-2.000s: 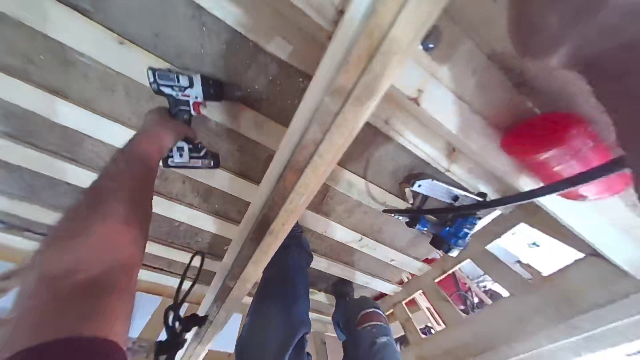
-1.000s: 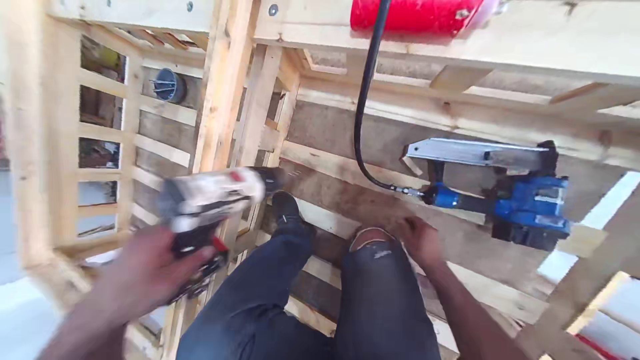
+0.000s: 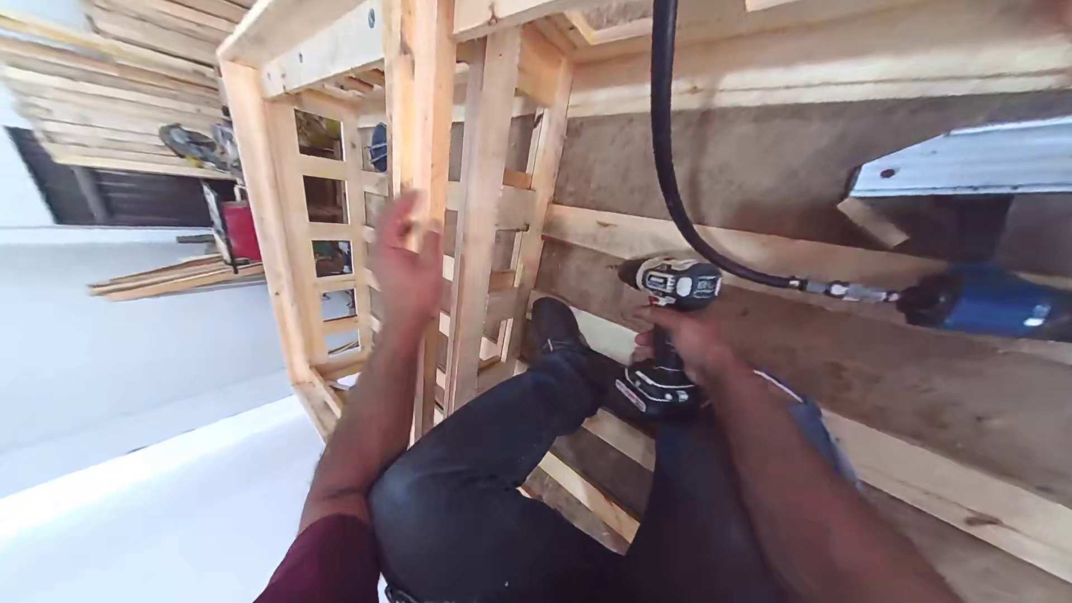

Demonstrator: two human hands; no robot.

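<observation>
My right hand grips the handle of a cordless drill, whose chuck points left and whose battery sits low above my thigh. My left hand is raised at an upright wooden beam of the frame, fingers apart; whether it touches the wood I cannot tell. A second wooden post stands just right of that beam. Beyond the drill, a black air hose curves down to a metal coupling on a blue pneumatic tool, partly cut off at the right edge.
Wooden slats cross beneath my legs, with gaps between them. A metal piece lies at the upper right. Stacked boards, a power saw and a red object are outside the frame at left. My shoe rests among the slats.
The drill has passed from my left hand to my right hand. My left hand has come up to the wooden beam. The view has swung strongly.
</observation>
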